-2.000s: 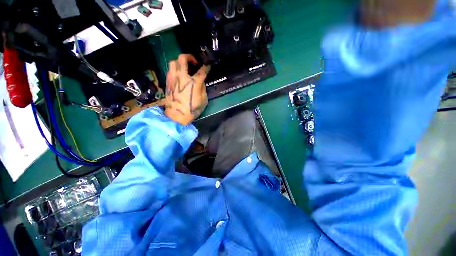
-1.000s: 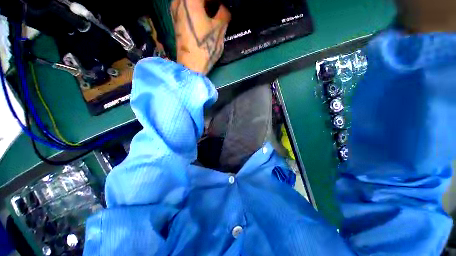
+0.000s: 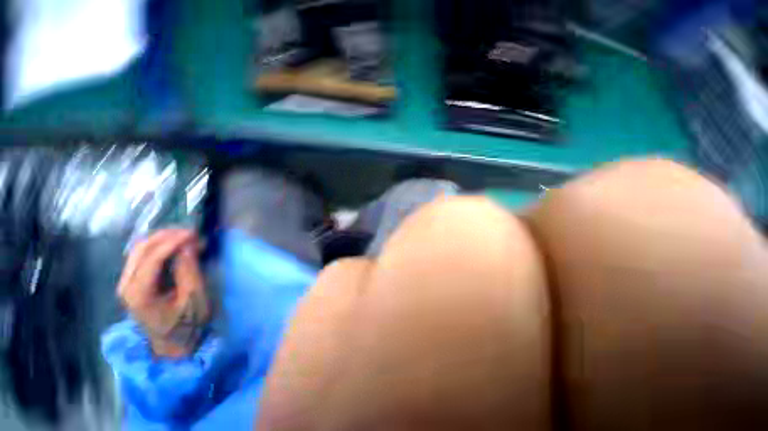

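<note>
The frame is strongly blurred. My left hand (image 3: 164,290) is at the lower left, with curled fingers, beside the left blister tray (image 3: 114,189); a dark patch shows between its fingers, and I cannot tell whether it holds something. My right hand (image 3: 522,311) is very close to the camera and fills the lower right, its fingers large and blurred; whether it holds anything is hidden. The left test fixture (image 3: 328,84) with its tan base and the black right test fixture (image 3: 505,76) stand on the bench beyond both hands.
The green bench edge (image 3: 404,151) runs across the view. A white paper sheet (image 3: 72,50) lies at the upper left. My grey-clad legs (image 3: 269,202) are below the bench. A dark meshed or gridded thing (image 3: 716,109) shows blurred at the upper right.
My left hand has moved from the right fixture to beside the left tray. My right hand has come close in front of the camera. The view has turned, so both fixtures appear further right.
</note>
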